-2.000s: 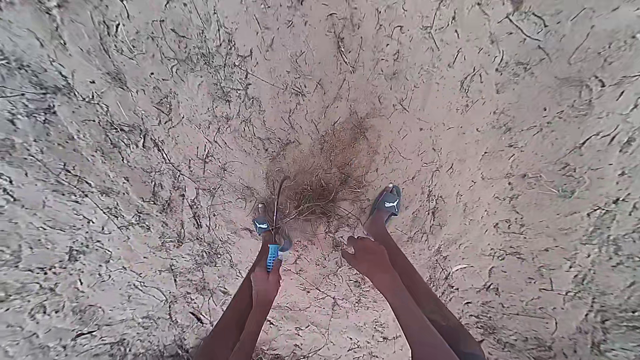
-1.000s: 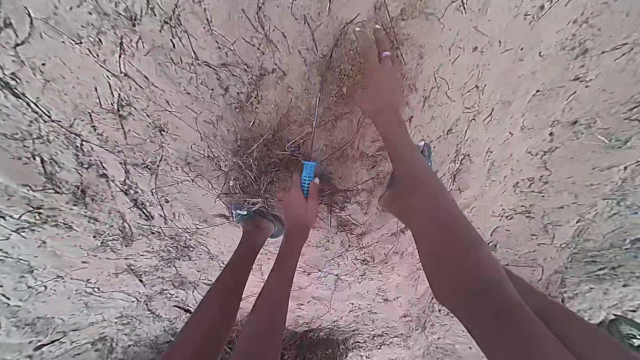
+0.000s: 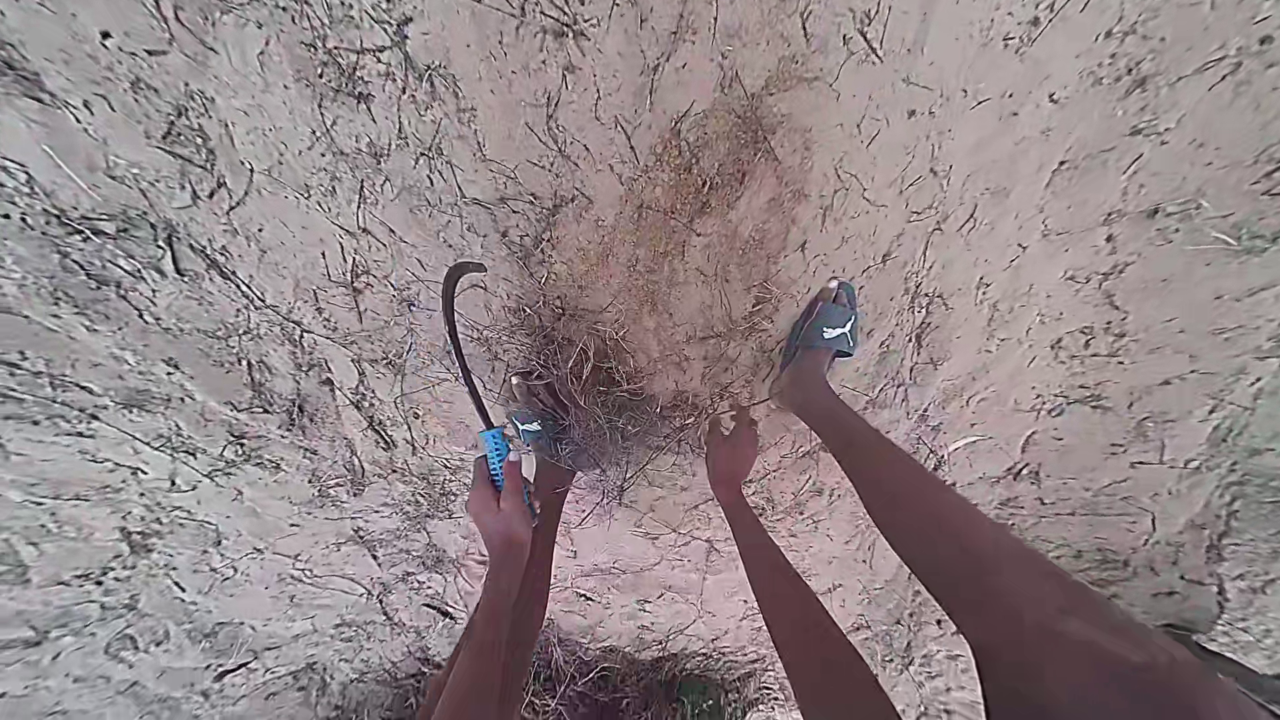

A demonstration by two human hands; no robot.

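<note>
A sickle (image 3: 459, 345) with a curved dark blade and a blue handle is held upright in my left hand (image 3: 500, 497), just left of my sandalled left foot. Between my feet lies a tangled heap of dry twigs and weeds (image 3: 600, 385), which partly covers the left sandal (image 3: 545, 435). My right hand (image 3: 732, 450) is low at the right edge of the heap, its fingers bent near thin stems; whether they grip any stem cannot be told. The right sandal (image 3: 825, 325) stands above and to the right of that hand.
Pale sandy ground (image 3: 1000, 300) with scattered dry stalks surrounds me. Reddish-brown loose debris (image 3: 690, 200) spreads beyond the heap. Another dark clump of dry plants (image 3: 640, 685) lies behind my feet, at the bottom edge.
My right hand has come back from far ahead to beside the heap. My left hand has moved left with the sickle, whose blade is now away from the heap.
</note>
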